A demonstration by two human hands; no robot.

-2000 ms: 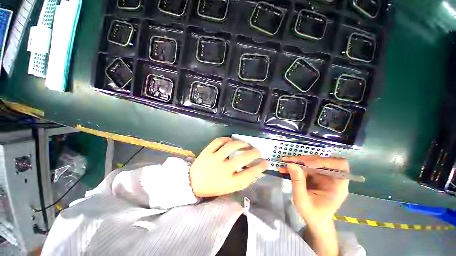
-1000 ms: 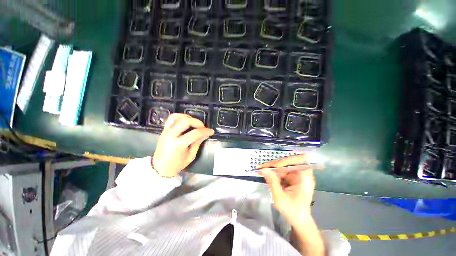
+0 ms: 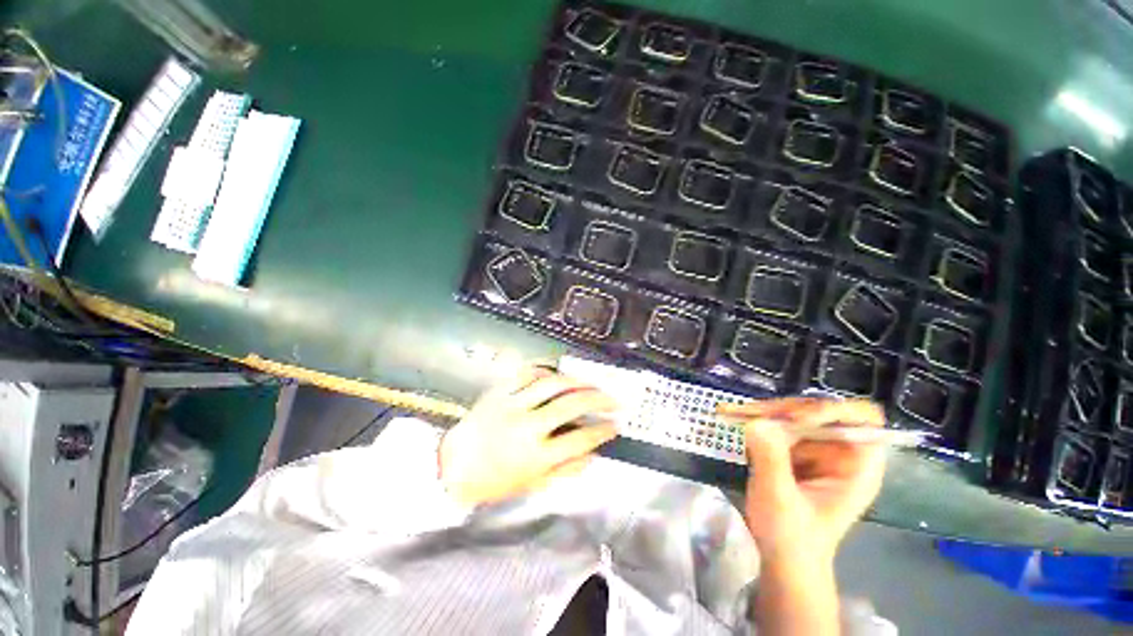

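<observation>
A white sticker sheet [image 3: 677,414] with rows of small dark dots lies at the near edge of the black blister tray [image 3: 478,296]. My left hand [image 3: 528,435] rests on the sheet's left end, fingers together. My right hand [image 3: 814,466] holds slim tweezers [image 3: 857,434] like a pen, with the tip low over the dotted rows. Whether a dot is at the tip is too small to tell. Black watch housings with pale rims sit in the tray's pockets, one in the near left corner [image 3: 514,276] turned askew.
Stacked black trays [image 3: 1037,336] stand at the right. Spare white and pale blue sheets [image 3: 249,199], a long pale strip [image 3: 139,147] and a blue board [image 3: 77,155] lie at the left. Grey equipment [image 3: 50,497] stands below left.
The tray now lies further right and closer to the stacked trays; the view has also shifted. My left hand has moved from the tray's near edge to the sheet. The tweezers remain over the dots.
</observation>
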